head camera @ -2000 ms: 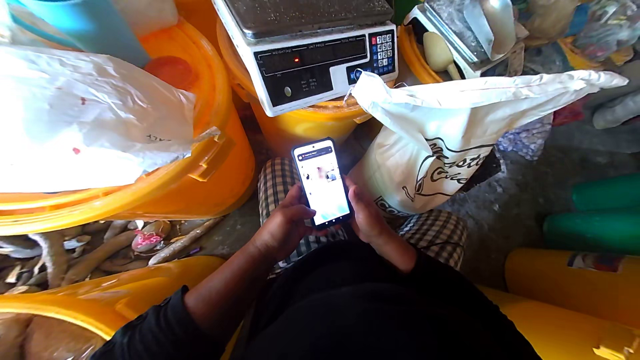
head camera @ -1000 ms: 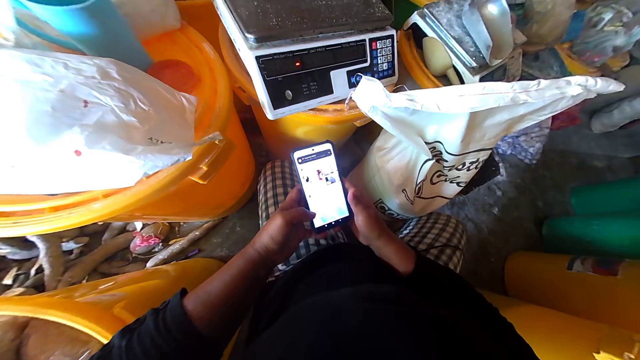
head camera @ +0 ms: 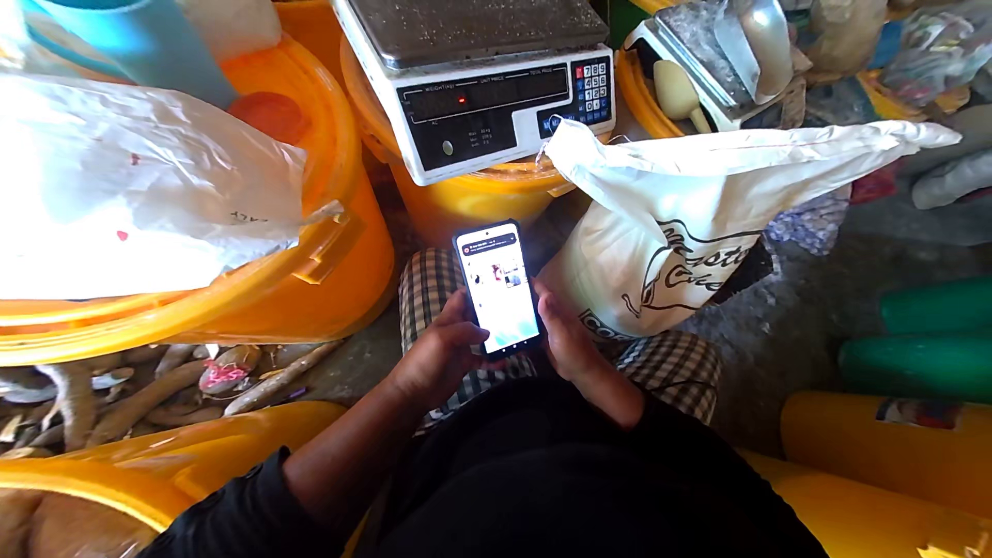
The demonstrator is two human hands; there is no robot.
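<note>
A smartphone (head camera: 502, 291) in a dark case, its screen lit, is held upright over my lap between both hands. My left hand (head camera: 444, 349) grips its lower left side, with the thumb over the lower left of the screen. Along the right edge, my right hand (head camera: 570, 333) supports it, most of its fingers hidden behind the phone. My knees, in checkered cloth (head camera: 674, 372), lie beneath. A white printed sack (head camera: 659, 256) stands just right of the phone, its top edge stretching to the right. Beyond the phone, a digital weighing scale (head camera: 504, 105) rests on an orange tub (head camera: 480, 201).
At left, a white plastic bag (head camera: 139, 186) lies on a large orange tub (head camera: 353, 232) beside a blue plastic jug (head camera: 147, 39). Root-like pieces (head camera: 155, 395) lie below it. A metal scoop (head camera: 767, 50) sits on another scale at upper right. Green containers (head camera: 922, 364) are at right.
</note>
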